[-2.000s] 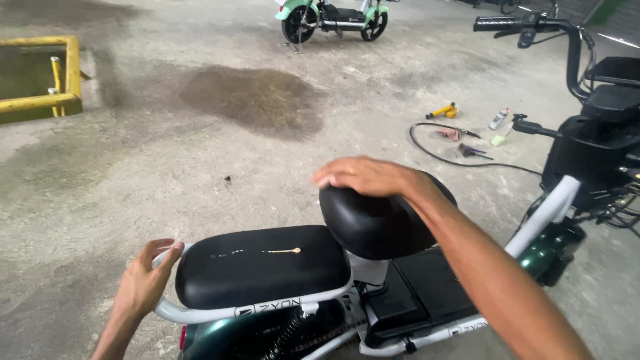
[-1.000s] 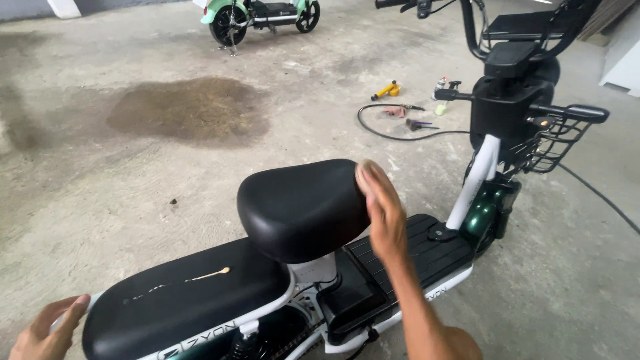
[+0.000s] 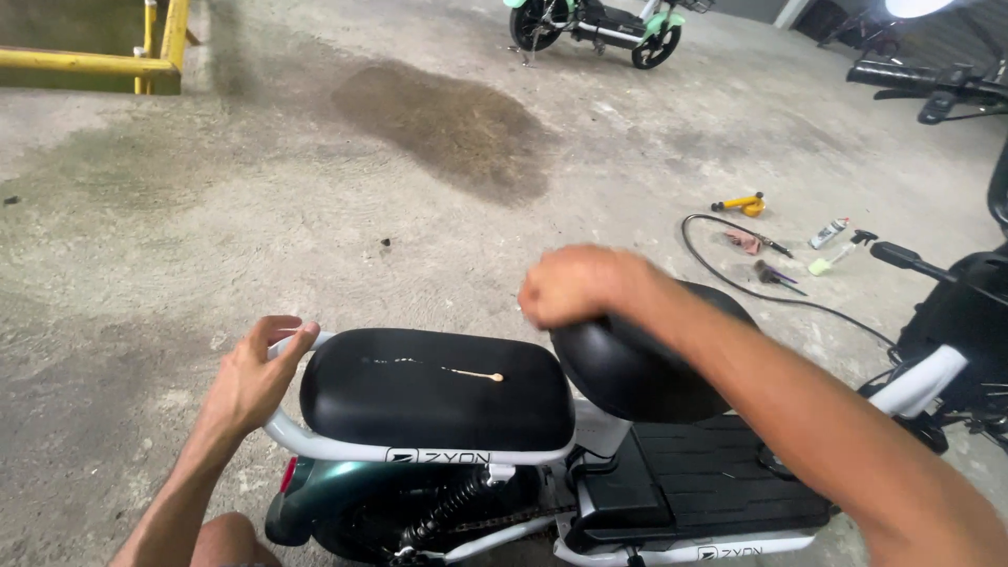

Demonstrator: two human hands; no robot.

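Observation:
An electric bike with a white frame stands sideways below me. My left hand point(image 3: 264, 370) rests at the rear bend of its white tube rail point(image 3: 293, 431), with thumb and fingers around it, beside the padded rear seat point(image 3: 441, 417). That black seat carries a streak of pale cream fluid or paste point(image 3: 476, 375). Over the black front saddle point(image 3: 630, 378) reaches my right arm; my right hand point(image 3: 579, 285), blurred, is curled at the saddle's far left edge. Whether its fingers touch the saddle is hidden. Below lies the ribbed black footboard point(image 3: 732, 472).
On the concrete floor lie a yellow tool point(image 3: 740, 205), a black hose point(image 3: 709, 272), a pink rag point(image 3: 743, 241), a spray can point(image 3: 829, 233), a spray bottle point(image 3: 843, 253) and a brush point(image 3: 768, 273). A mint-green bike point(image 3: 606, 27) stands behind. A yellow railing point(image 3: 87, 61) borders an opening.
My right hand has moved from the saddle's right side to its far left edge. My left hand is now at the rear rail. The view has swung left since one second ago.

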